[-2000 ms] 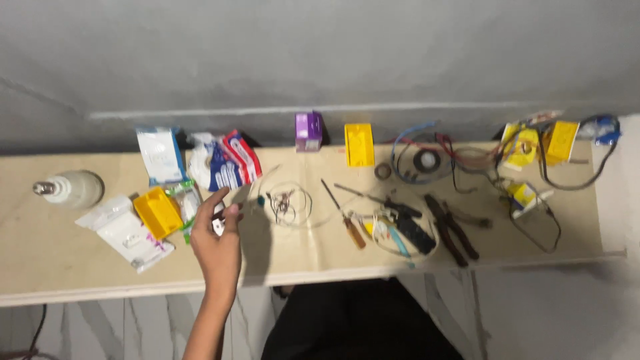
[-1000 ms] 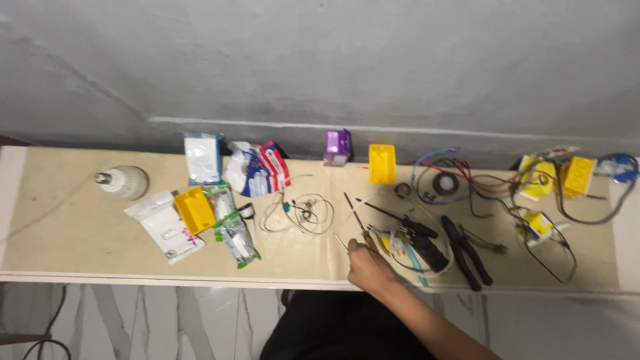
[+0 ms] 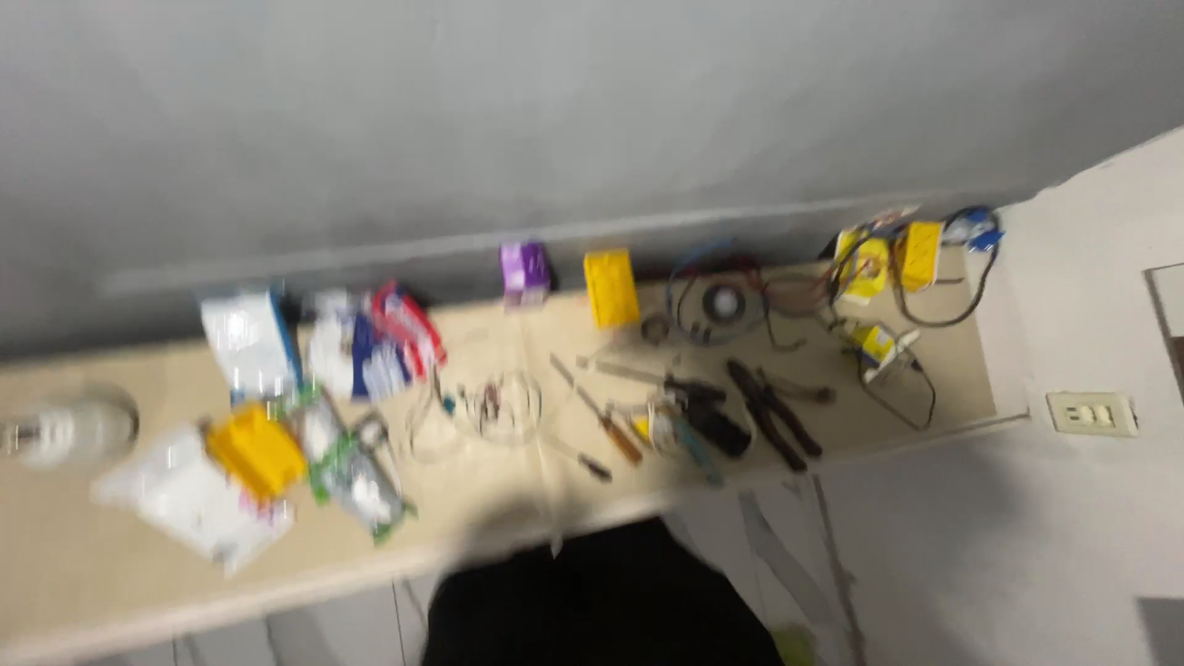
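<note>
Neither of my hands is in the head view, which is blurred. On the long bench lie a screwdriver with an orange handle [image 3: 622, 440], a small dark-handled tool [image 3: 594, 467], a black tool [image 3: 717, 421] with a long thin shaft beside it, and dark-handled pliers [image 3: 775, 416]. Thin coiled wires [image 3: 499, 407] lie left of the screwdriver. A roll of tape [image 3: 725, 302] sits behind the tools among red and blue wires. An open yellow plastic box [image 3: 256, 450] rests partly on a white plastic packet [image 3: 208, 504]; another yellow box [image 3: 611, 289] stands by the wall.
A light bulb [image 3: 79, 433] lies at the far left. Blue-white [image 3: 248, 342], red-and-blue [image 3: 398, 342] and green-edged packets [image 3: 356, 481] are nearby. A purple box [image 3: 525, 273] stands at the back. Yellow boxes [image 3: 921, 255] and cables are at right, near a wall switch plate [image 3: 1091, 413].
The hand seen over the bench among the tools a second ago is out of view. A small dark-handled tool now lies left of the orange-handled screwdriver. The view has shifted right.
</note>
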